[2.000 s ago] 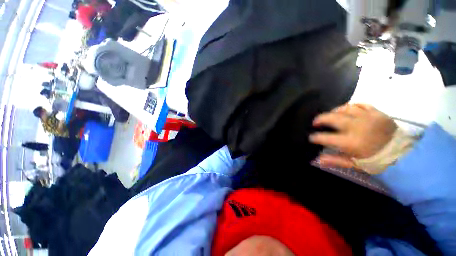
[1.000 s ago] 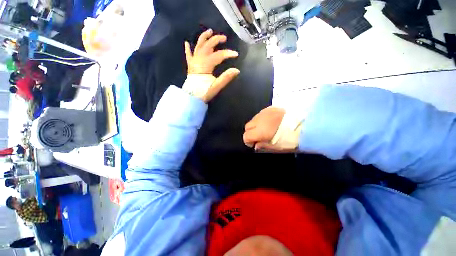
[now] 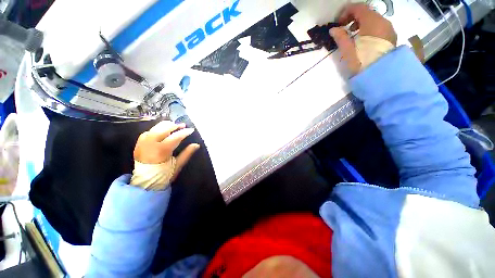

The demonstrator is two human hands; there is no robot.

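The black garment lies under the machine head and hangs over my lap. My left hand rests on it just below the presser foot, thumb apart from the fingers. A grey-blue block sits right of the foot, by my fingertips. My right hand is at the far right of the table, thumb and fingers at a small dark piece; whether it is gripped is unclear. More dark labels or patches lie between the machine head and this hand. A thin dark thread runs toward the right hand.
The white-grey machine head with blue "JACK" lettering spans the upper left. A ruler strip runs along the table's front edge. White cables hang at the upper right. A blue bin edge shows beyond the right sleeve.
The view has turned toward the machine's right side. My right hand has moved from the garment out to the dark pieces. My left hand has moved close to the presser foot.
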